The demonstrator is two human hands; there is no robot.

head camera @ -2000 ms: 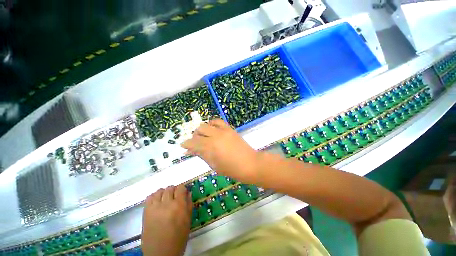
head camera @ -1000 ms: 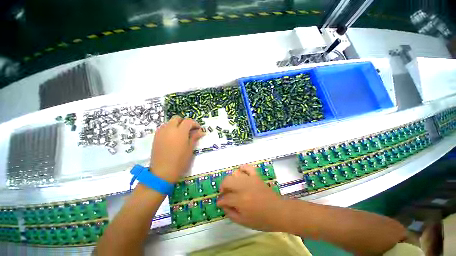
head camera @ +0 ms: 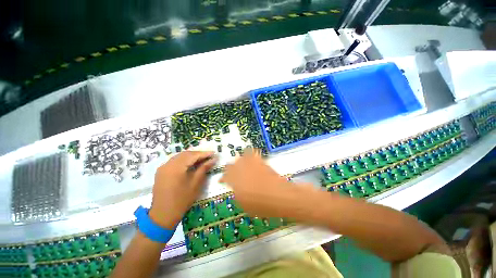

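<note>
My left hand [head camera: 177,182], with a blue wristband [head camera: 154,225], is over the bench edge just in front of the capacitor pile [head camera: 209,122]. Its thumb and fingers are close together; a dark spot shows between them, but I cannot tell if it is a part. My right hand [head camera: 253,179] is blurred, to the right of the left hand, its fingertips at the front of the pile; whether it holds anything is hidden. Below both hands lies a green board panel [head camera: 209,233] with small parts on it, partly covered by my right hand and forearm.
A blue two-section bin [head camera: 351,108] stands right of the pile, capacitors in its left section. Silver parts [head camera: 119,149] lie left of the pile, beside grey ribbed blocks [head camera: 38,187]. More board panels [head camera: 397,157] lie along the track. A person's arm shows at the lower right edge.
My right hand has moved from over the board panel up to the front of the capacitor pile. My left hand has moved slightly down and left, away from the pile.
</note>
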